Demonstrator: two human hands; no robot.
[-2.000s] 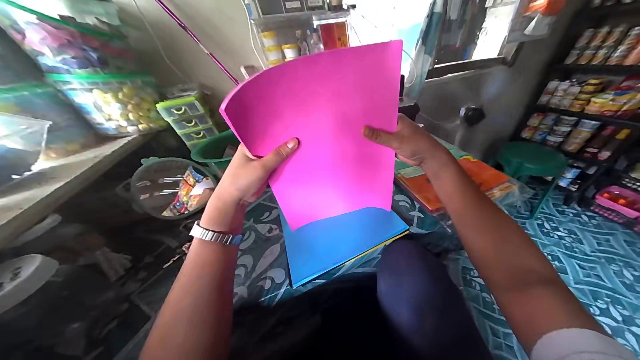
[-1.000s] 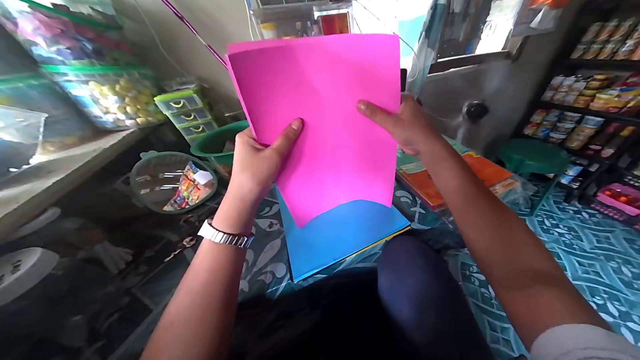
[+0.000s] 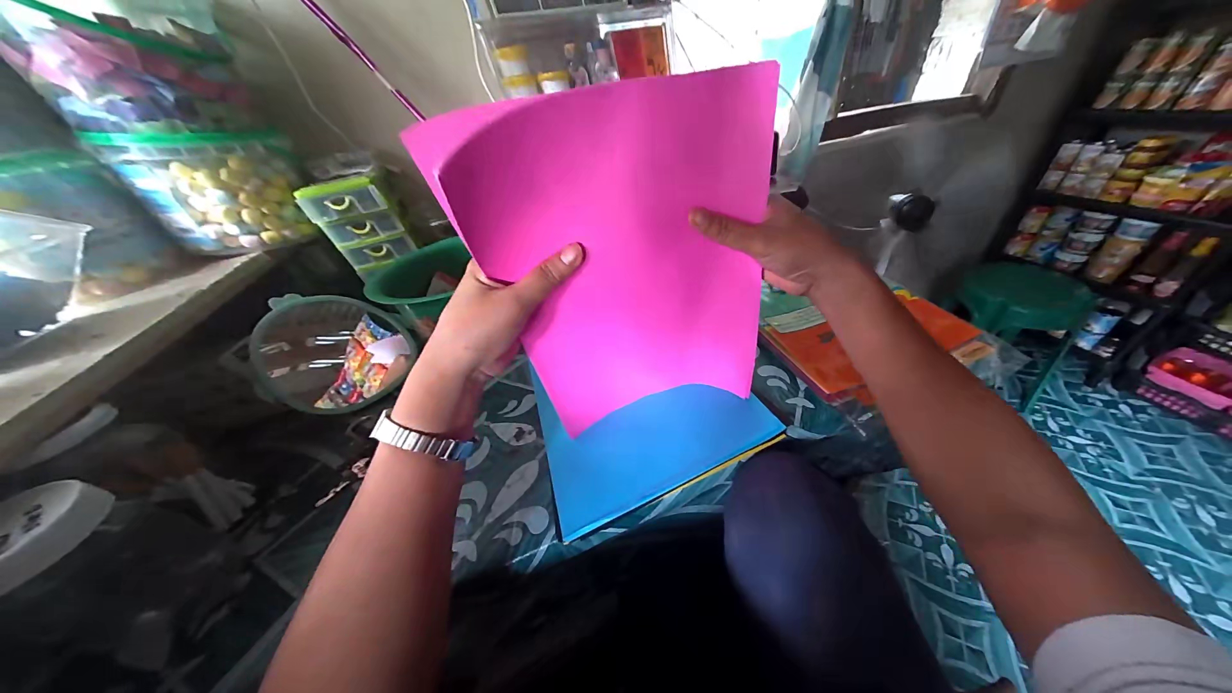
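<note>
Both hands hold a bent stack of pink paper sheets (image 3: 626, 241) upright in front of me. My left hand (image 3: 505, 308), with a metal watch band on its wrist, grips the left edge, thumb on the front face. The right edge is held by my right hand (image 3: 770, 241), its thumb also on the front; the fingers of both are mostly hidden behind the sheets. Below, a pile of blue sheets (image 3: 654, 462) lies on the patterned cloth surface, with a yellow edge showing under it. The lower edge of the pink sheets is over the blue ones; whether they touch I cannot tell.
At the right lie orange packets (image 3: 818, 351) in clear plastic, near a green stool (image 3: 1025, 294). To the left are a round basket (image 3: 279, 356) with a colourful packet, a green basin (image 3: 409, 279), a small drawer unit (image 3: 351, 207) and a ledge (image 3: 144, 318) with candy jars. Stocked shelves (image 3: 1136, 207) stand far right.
The pink sheets stood flatter a second ago; now their upper left corner curls and their top edge slants. Both hands keep their hold on them.
</note>
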